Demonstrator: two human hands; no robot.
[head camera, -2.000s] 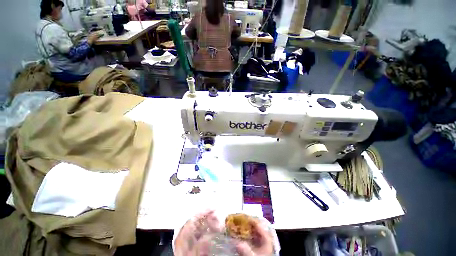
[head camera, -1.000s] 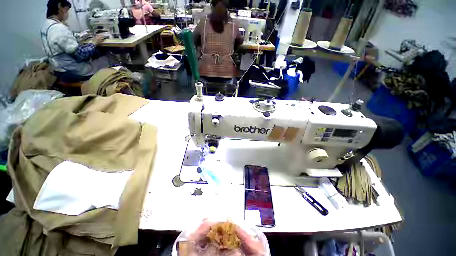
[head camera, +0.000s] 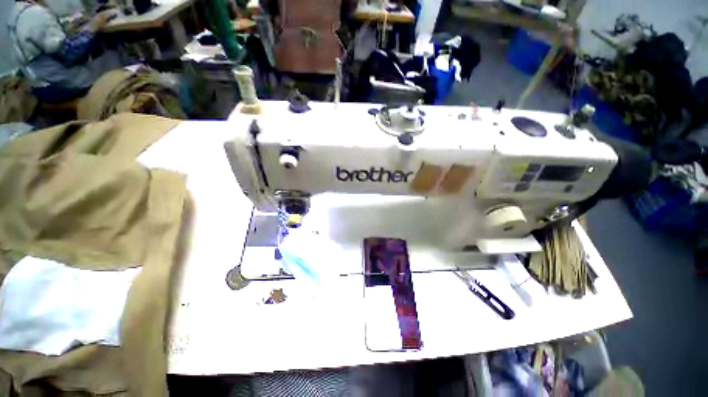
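Note:
No hand shows in the head view. The white "brother" sewing machine (head camera: 458, 174) stands across the table. A smartphone (head camera: 392, 291) lies flat under its arm, partly dark and purple-red, partly white. A crumpled light blue and white item (head camera: 301, 262) lies beside the needle. A slim black-handled tool (head camera: 489, 296) lies right of the phone. Khaki garment pieces (head camera: 85, 186) are heaped at the left, with a white fabric piece (head camera: 66, 306) on them. A small brown cluster (head camera: 275, 296) lies left of the phone.
Tan fabric strips (head camera: 570, 262) hang in a bundle under the handwheel end. A bin with cloth (head camera: 543, 372) sits below the table's right front edge. Two people (head camera: 309, 35) are partly visible behind the machine. Blue crates (head camera: 660, 209) of cloth stand at the right.
The hands and the food in the clear bag have left the picture at the bottom. The view has moved closer and tilted down. The phone screen now shows a white area.

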